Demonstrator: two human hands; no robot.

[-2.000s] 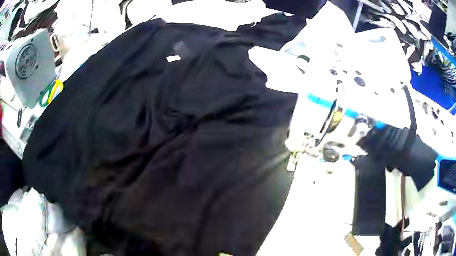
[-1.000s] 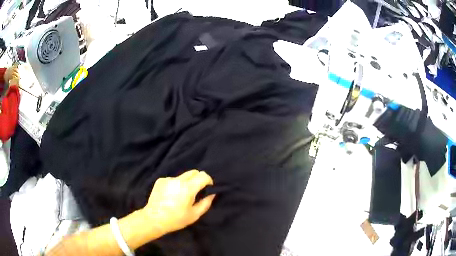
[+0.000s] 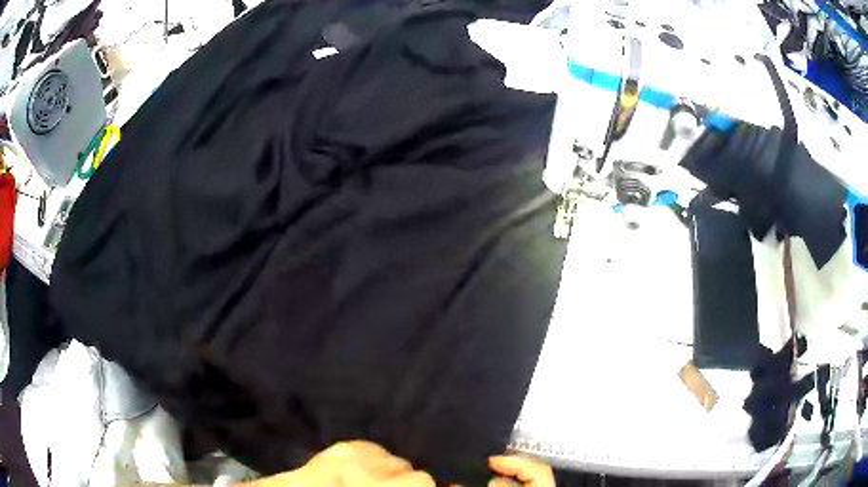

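Note:
The black garment (image 3: 314,257) lies spread over the table left of the needle, with a small white label (image 3: 325,52) near its far end. Its right edge runs to the presser foot (image 3: 563,211) of the white sewing machine (image 3: 609,124). My left hand (image 3: 366,466) is at the bottom edge of the picture at the garment's near end, partly cut off; its fingertips are hidden. My right hand (image 3: 522,469) is just right of it, at the table's front edge by the garment's edge, mostly cut off. What either hand grips cannot be seen.
A black flat rectangle (image 3: 725,287) lies right of the needle, with a tan piece (image 3: 699,385) in front of it and black scraps (image 3: 773,395) beside. Black cloth (image 3: 771,181) wraps the machine arm. Yellow-green scissors (image 3: 99,150) stand by a grey housing (image 3: 59,109). White bundles (image 3: 90,414) are at lower left.
My left hand has moved from on top of the garment down to its near end. My right hand has come into view at the bottom. The view has shifted, so the machine appears higher.

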